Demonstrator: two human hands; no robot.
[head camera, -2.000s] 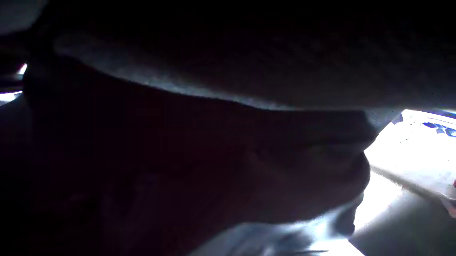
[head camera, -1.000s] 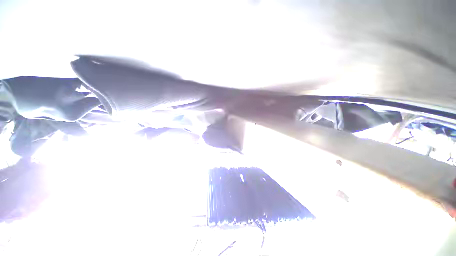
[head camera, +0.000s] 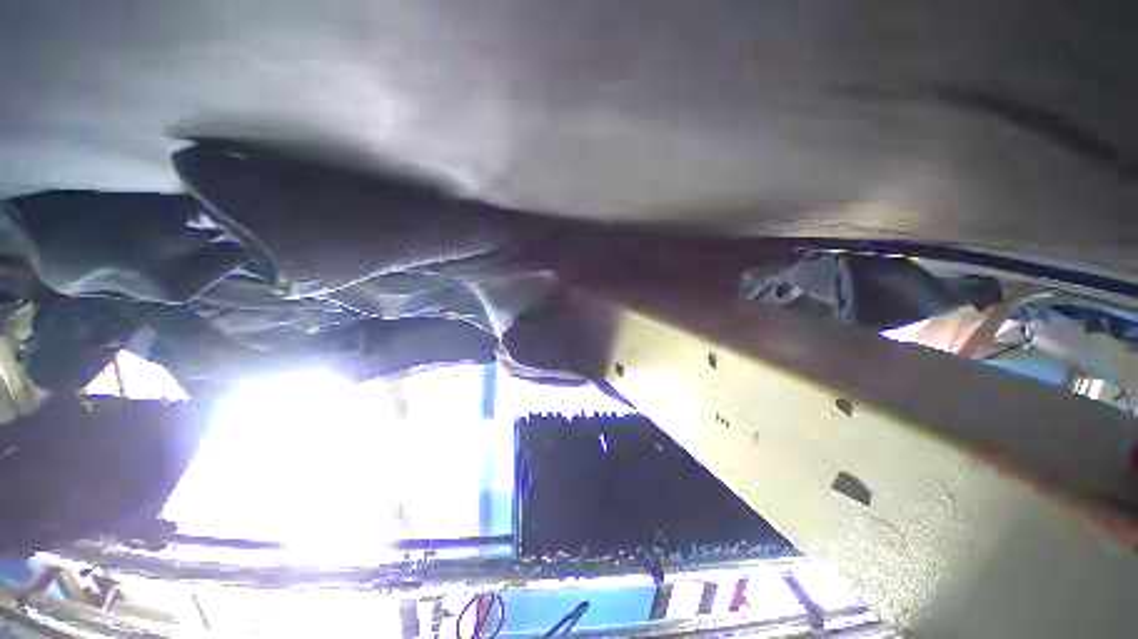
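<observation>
A dark garment piece (head camera: 337, 219) with a fine ribbed texture and a rounded end lies against a smooth grey surface (head camera: 562, 112) that fills the top of the picture. A looser heap of dark cloth folds (head camera: 112, 243) shows at the left and runs towards the centre. A cream beam (head camera: 799, 437) slants from the centre to the lower right, with small dark chips or holes and a brown edge. Neither my left hand nor my right hand can be made out.
A black fringed block (head camera: 624, 487) stands below the centre. Rails (head camera: 312, 556) and blue-and-white structures cross the bottom. More dark cloth (head camera: 899, 293) shows at the right under a thin dark-blue line. A small red part (head camera: 1133, 462) is at the right edge. A bright glare lies left of centre.
The dark cloth that covered most of the view two seconds ago is gone from it. Since one second ago the glare has dropped and the beam, rails and folds show more clearly.
</observation>
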